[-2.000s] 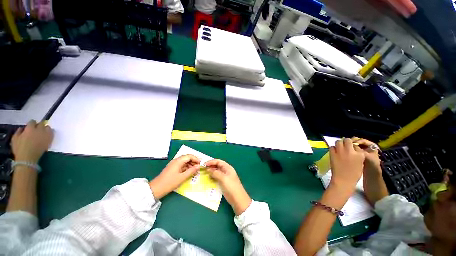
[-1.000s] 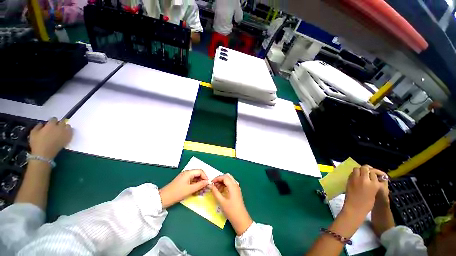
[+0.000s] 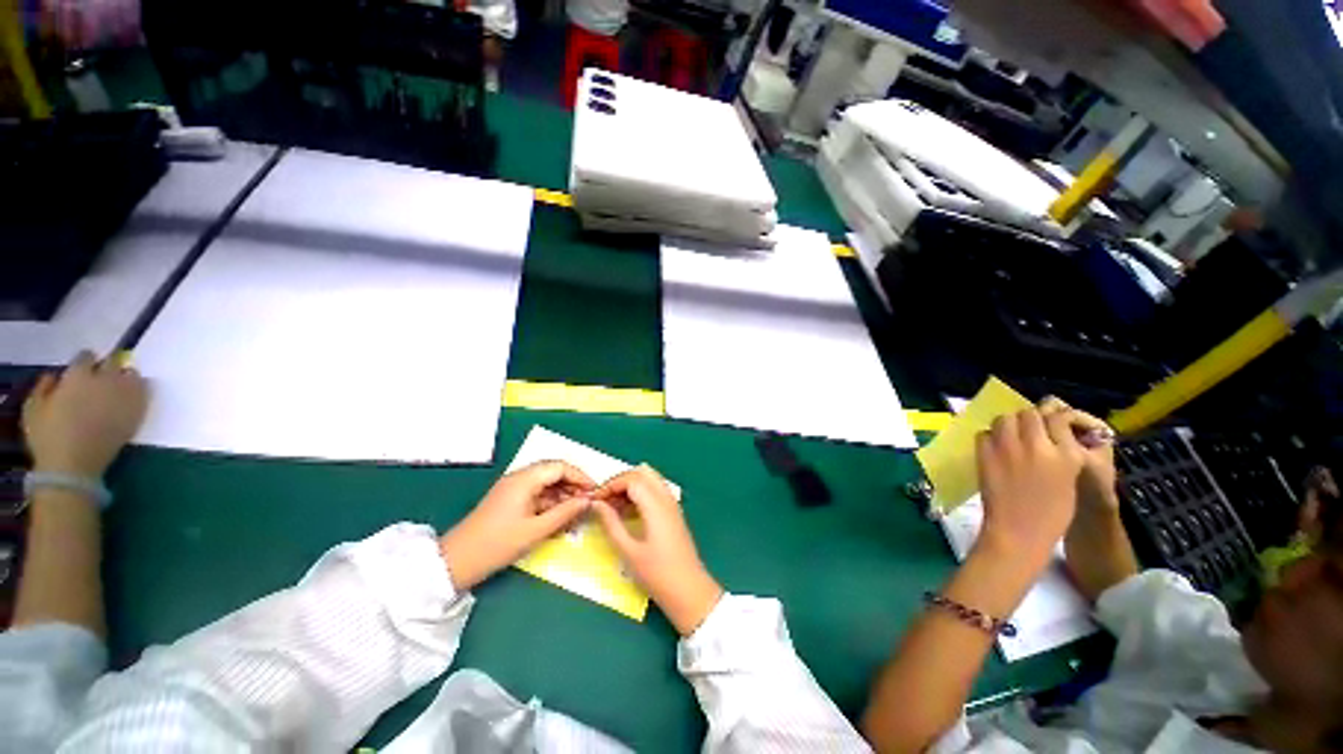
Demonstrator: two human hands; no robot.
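My left hand (image 3: 508, 523) and my right hand (image 3: 658, 547) meet at the fingertips above a yellow sheet (image 3: 588, 578). They pinch a tiny piece between them, mostly hidden by the fingers, and I cannot tell what it is. The yellow sheet lies tilted on the green mat, with white paper (image 3: 545, 446) beside its upper part. Small dark marks show on the yellow sheet below my fingers.
White bench sheets (image 3: 346, 324) lie ahead. Stacked white trays (image 3: 670, 155) stand beyond. Two small black pads (image 3: 795, 471) lie right of my hands. A neighbour's hands (image 3: 1038, 471) work at right beside a yellow sheet (image 3: 972, 442) and black tray (image 3: 1178, 508). Another person's hand (image 3: 86, 420) is at left.
The view dipped, then returned. My hands stay together over the yellow sheet, with slightly changed finger positions. The neighbour's yellow sheet at right shows higher and more fully than two seconds ago.
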